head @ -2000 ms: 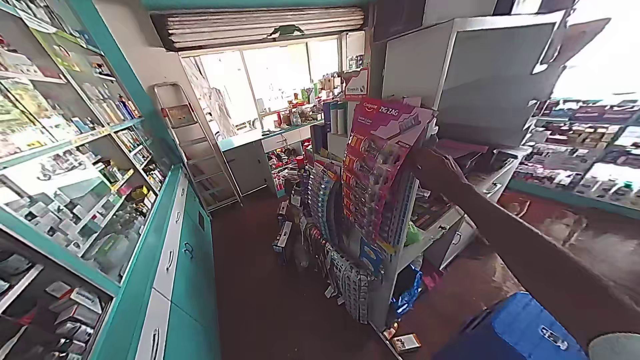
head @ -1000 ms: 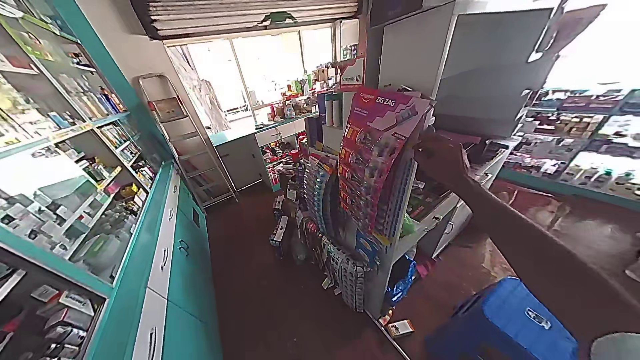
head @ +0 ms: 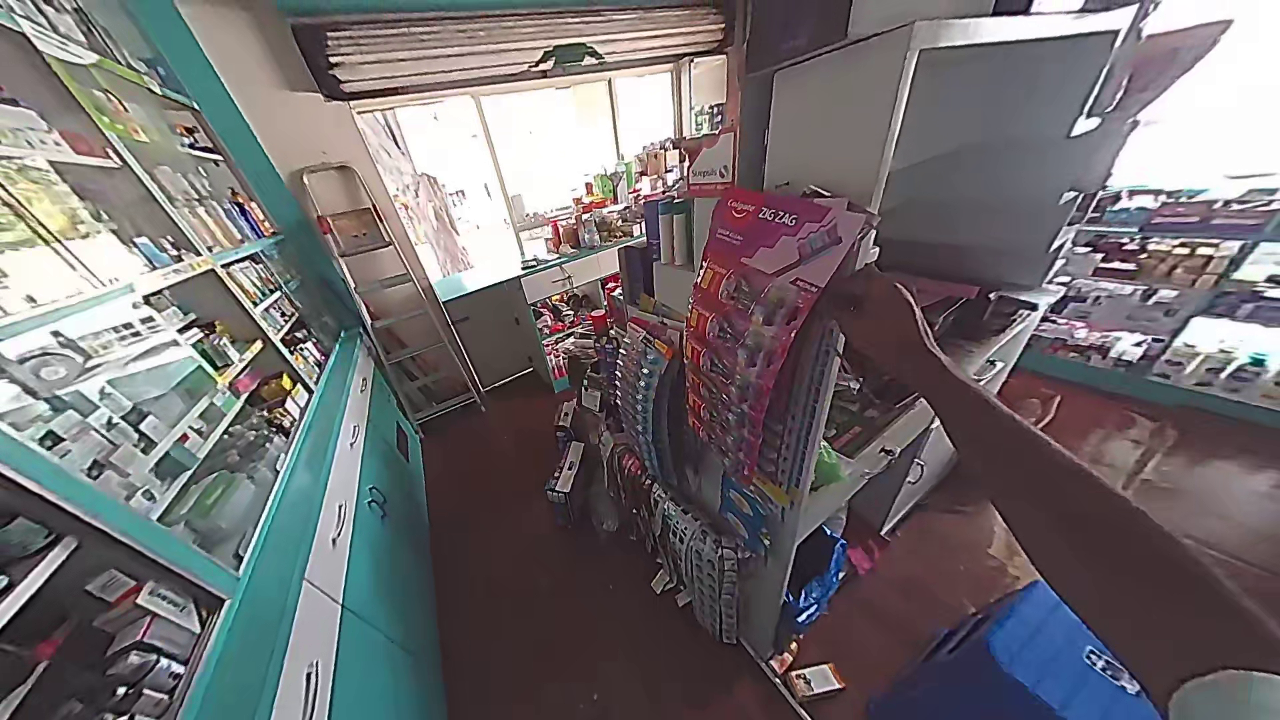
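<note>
My right hand (head: 872, 312) reaches in from the right, at the upper right edge of a pink and red Colgate Zig Zag toothbrush display card (head: 750, 330). Its fingers are partly dark and hidden behind the card edge, so the grip is not clear. The card hangs on the end of a shelf unit, with rows of packed toothbrushes on it. Left of it hangs another strip of packaged toothbrushes (head: 645, 400). Below hang grey blister-like strips (head: 700, 565). My left hand is not in view.
Glass display cabinets with teal drawers (head: 385, 520) run along the left. An aluminium stepladder (head: 385, 290) leans near the window counter. Small boxes (head: 566, 478) hang or stand beside the shelf unit. A blue container (head: 1030, 660) stands at lower right, and a small box (head: 816, 682) lies on the floor.
My right hand stays by the upper right edge of the display card. No object has plainly changed place.
</note>
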